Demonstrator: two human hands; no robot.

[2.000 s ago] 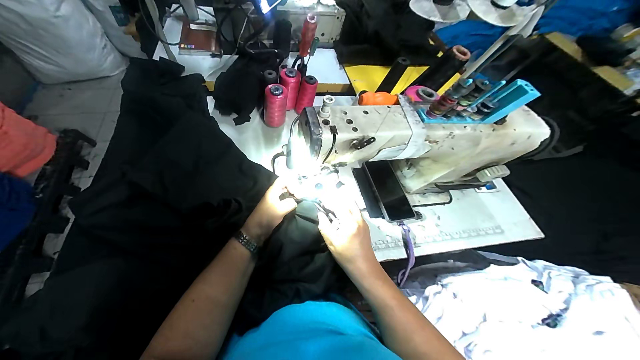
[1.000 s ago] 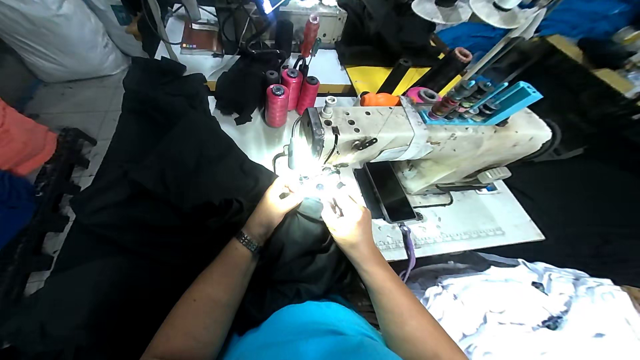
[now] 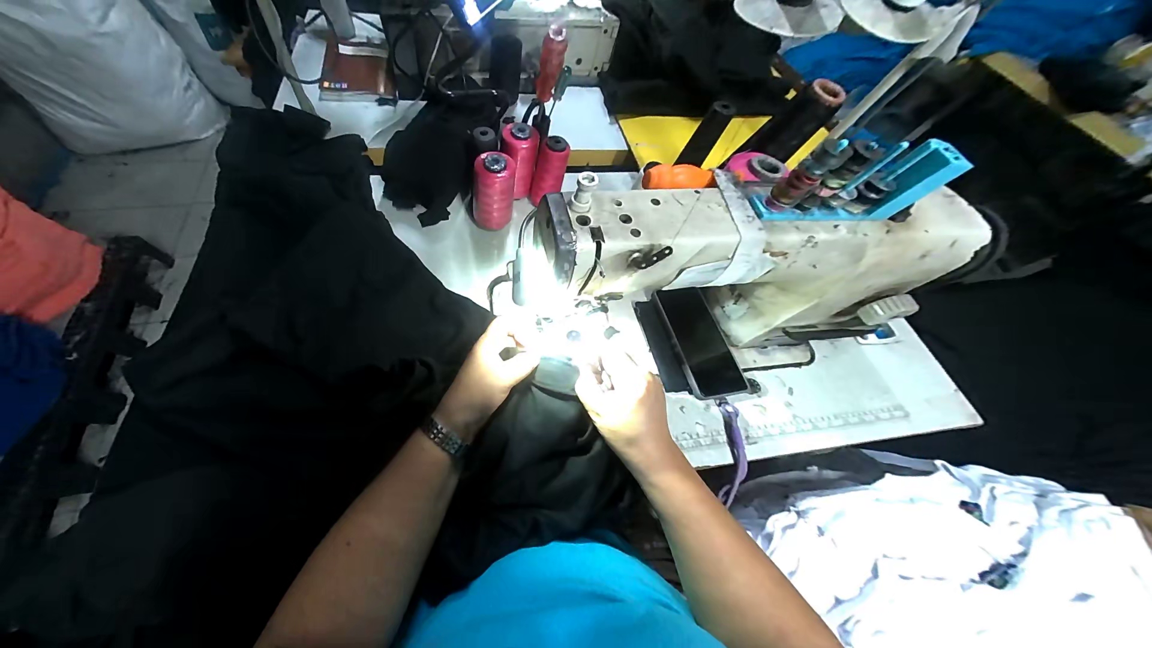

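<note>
Under bright glare beside the needle area of a white industrial sewing machine (image 3: 666, 225), my left hand (image 3: 497, 364) has its thumb and fingers at the edge of the black fabric (image 3: 315, 306). My right hand (image 3: 621, 387) is just right of it, fingers bent together at the fabric near the needle; the glare hides what lies between its fingertips. Dark fabric hangs between my forearms down to my lap. The needle and presser foot are washed out by the light.
Pink thread cones (image 3: 494, 191) stand behind the machine head. A smartphone (image 3: 700, 344) lies on the machine bed, right of my right hand. A blue bobbin rack (image 3: 909, 184) sits on the machine arm. White fabric (image 3: 936, 549) is heaped at lower right; a black crate (image 3: 108, 360) stands left.
My right hand's fingers have shifted slightly by the needle area. My left hand stays in nearly the same place on the fabric.
</note>
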